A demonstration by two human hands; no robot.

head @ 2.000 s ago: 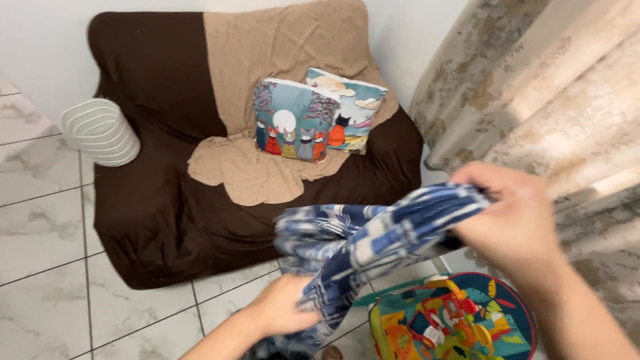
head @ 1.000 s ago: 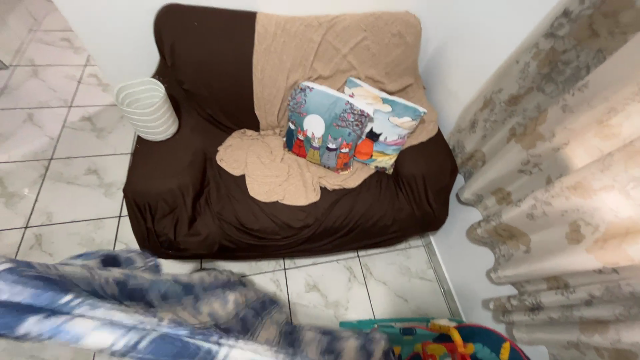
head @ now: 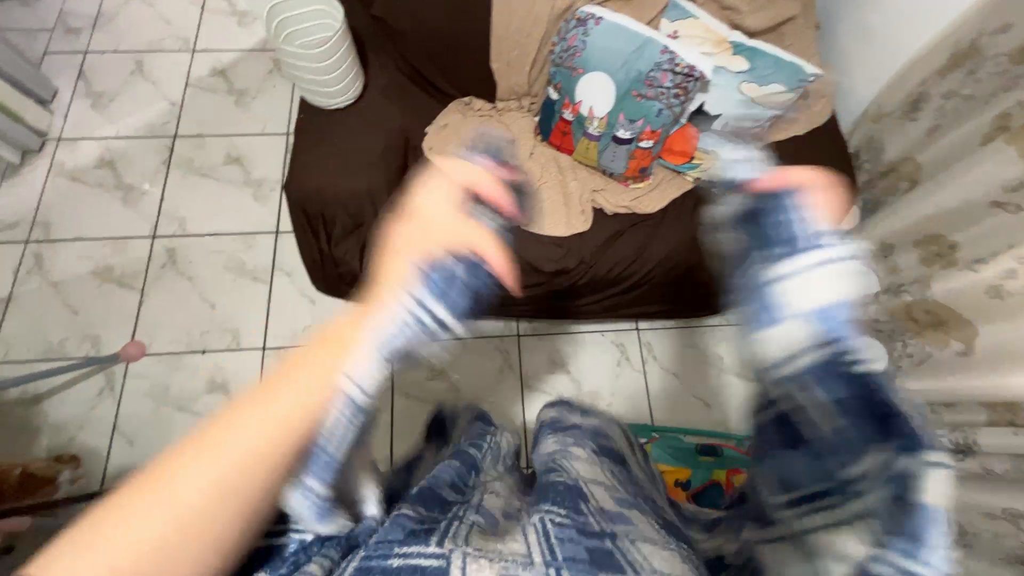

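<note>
A blue and white plaid cloth hangs blurred from both hands, in front of my legs. My left hand grips one part of it above the sofa's front edge. At the right, my right hand holds another bunched part up near the cushions; its fingers are partly hidden by the fabric. Plaid trousers of a similar pattern cover my legs below, so where the cloth ends at the bottom cannot be told.
Ahead stands a sofa with a dark brown cover, a beige throw and cat-print cushions. A striped white basket rests on its left arm. A floral curtain hangs right. A colourful bag lies on the tiled floor.
Both hands, out of view one second ago, are in view again, raised and apart with the cloth between them. The view has tilted down, showing my legs.
</note>
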